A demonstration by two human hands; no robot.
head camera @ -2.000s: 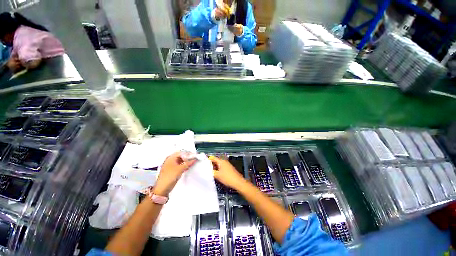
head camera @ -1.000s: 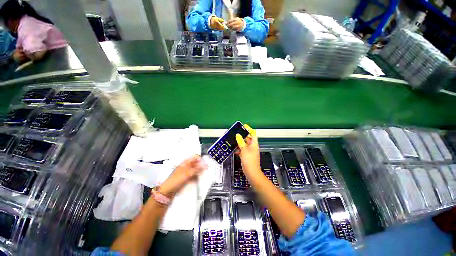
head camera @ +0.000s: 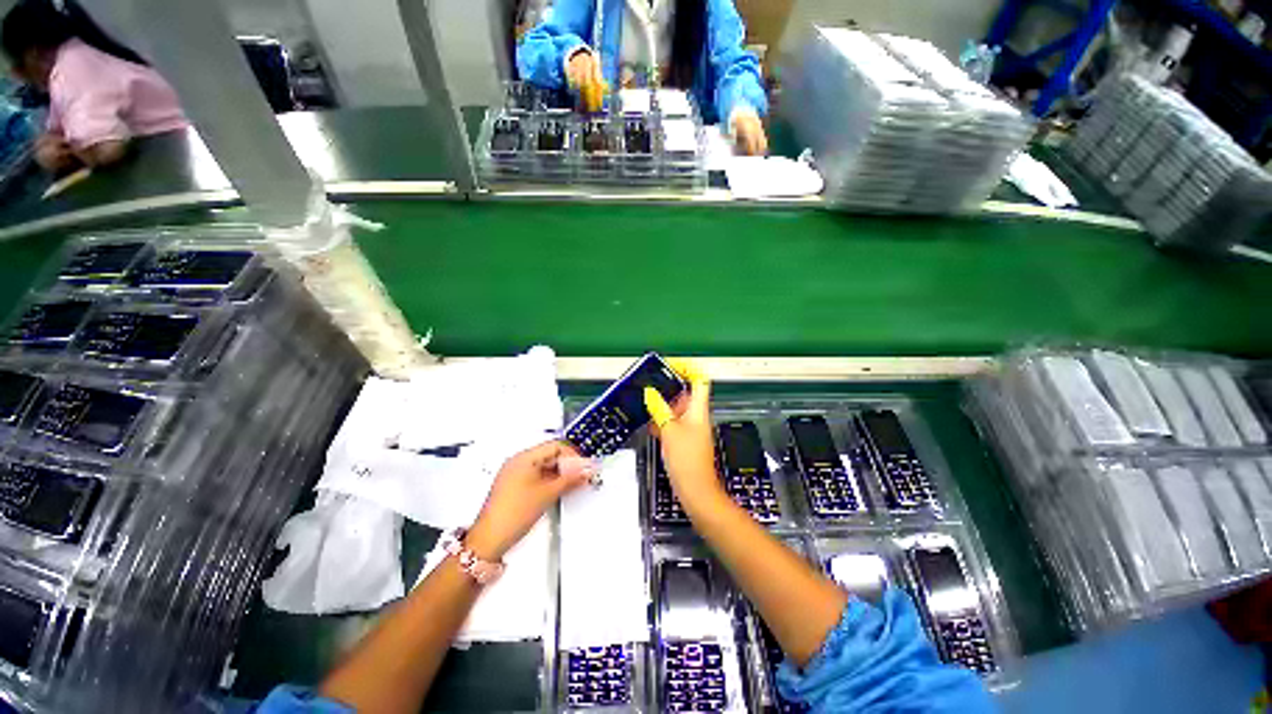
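A dark keypad phone (head camera: 614,413) is held tilted above the back left of the tray. My right hand (head camera: 684,419), with yellow finger cots, grips its upper end. My left hand (head camera: 537,481) is at its lower end and pinches the open end of a white protective sleeve (head camera: 603,558), which hangs over the tray's left side. Whether the phone's end is inside the sleeve is hard to tell. The clear blister tray (head camera: 993,614) holds several unbagged phones, keys towards me. The pile of empty sleeves (head camera: 419,412) lies left of the tray.
Tall stack of trays with unbagged phones (head camera: 209,460) at left; stack with bagged phones (head camera: 1116,474) at right. Crumpled whitish bag (head camera: 335,558) by the sleeves. Wrapped pole (head camera: 342,286) at left. Green conveyor (head camera: 698,279) beyond; a person in blue works opposite, another in pink sits far left.
The phone came up from the tray in my right hand, then moved slightly left and down to my left hand. The sleeve now hangs lengthwise over the tray. The opposite person's hands lowered.
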